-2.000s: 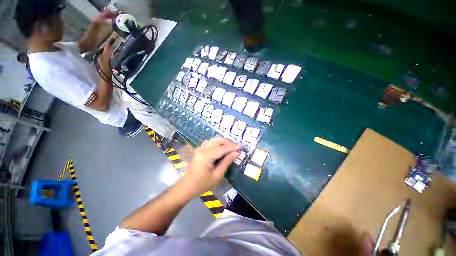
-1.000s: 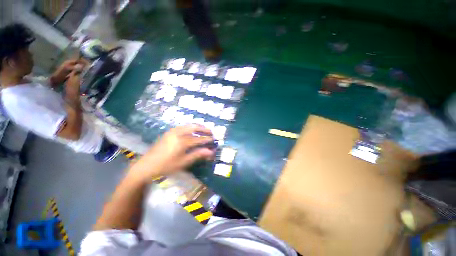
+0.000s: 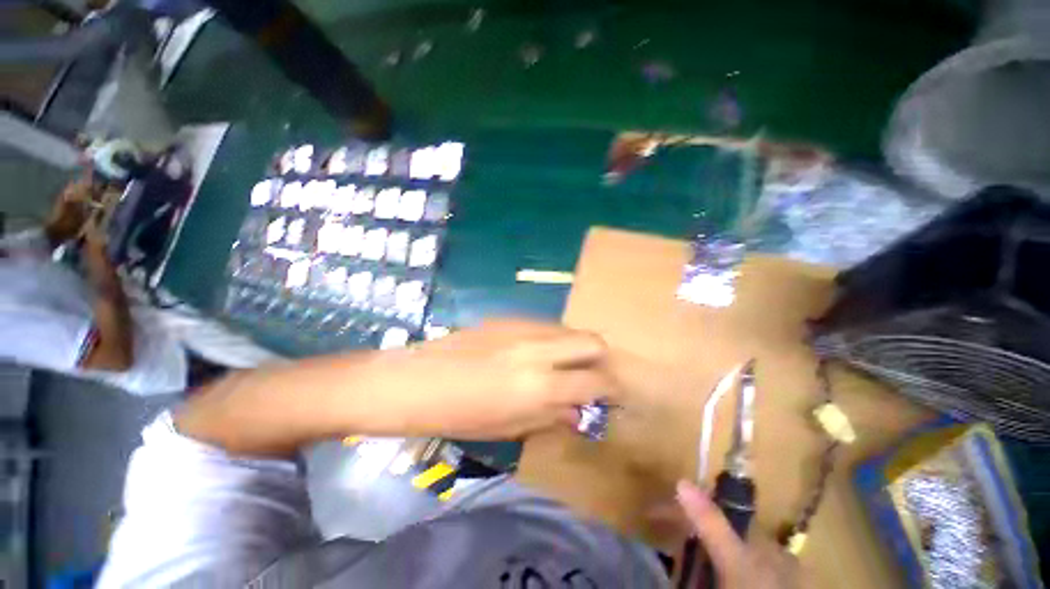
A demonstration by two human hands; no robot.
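My left hand (image 3: 524, 380) is over the left part of the brown cardboard (image 3: 645, 334). Its fingertips hold a small shiny dark-and-silver piece, which looks like a circuit board (image 3: 592, 419). My right hand (image 3: 737, 547), partly cut off by the bottom edge, holds the black handle of the soldering iron (image 3: 746, 431), tip pointing up over the cardboard. The thin silvery solder feed tube (image 3: 712, 417) curves beside the iron. The clear blister tray (image 3: 345, 230) with rows of white and dark squares lies on the green mat, left of the cardboard.
A spare board cluster (image 3: 708, 280) lies at the cardboard's top. A yellow strip (image 3: 545, 277) lies on the mat. At right are the fume fan (image 3: 956, 374), a cable with pale connector (image 3: 834, 422) and the tip cleaner (image 3: 946, 518). Another person (image 3: 58, 288) works at far left.
My left hand has moved from the tray's near edge right to the cardboard, with a small piece at its fingertips. The view has swung right; the right hand and iron show more clearly.
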